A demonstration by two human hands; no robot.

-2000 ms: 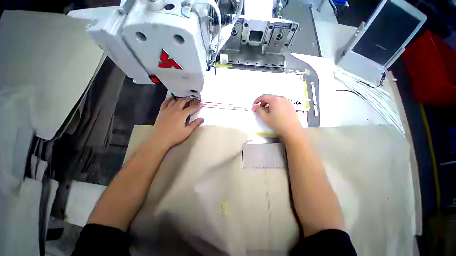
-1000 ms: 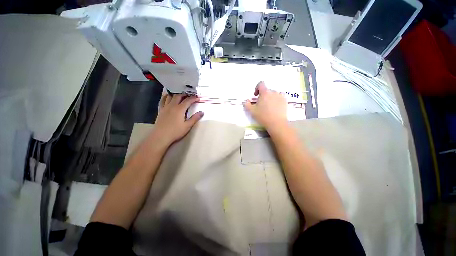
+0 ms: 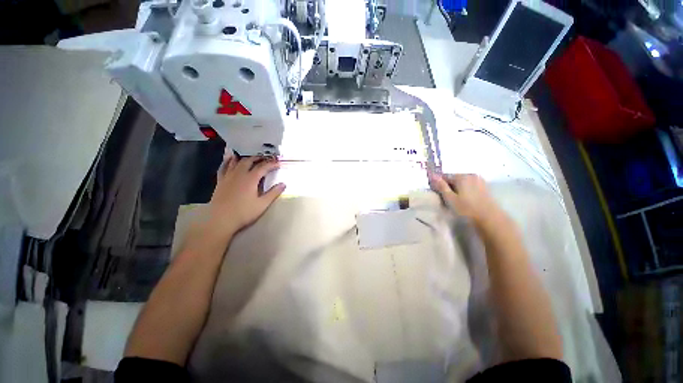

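The large beige panel [image 3: 337, 277] covers the table edge and lap, with a small grey-beige rectangle [image 3: 388, 228] on it. The white placement template [image 3: 344, 138] lies in front of the machine, with a thin red line across it. My left hand [image 3: 243, 193] lies flat with fingers spread at the template's left side, its fingertips under the sewing head [image 3: 225, 82]. My right hand [image 3: 460, 196] is at the template's lower right corner, fingers closed on the panel's upper edge. The needle area is mostly hidden by the head and my left fingertips.
The silver clamp mechanism [image 3: 348, 67] is behind the template. A control panel [image 3: 517, 56] stands at the right with thin white cords [image 3: 517, 142] below. Stacked panels [image 3: 56, 135] lie at the left. A red bin [image 3: 599, 90] is on the floor at the right.
My right hand has moved from the red line to the template's lower right corner and taken the panel edge, which is now bunched there. My left hand stays at the template's left. The view has shifted.
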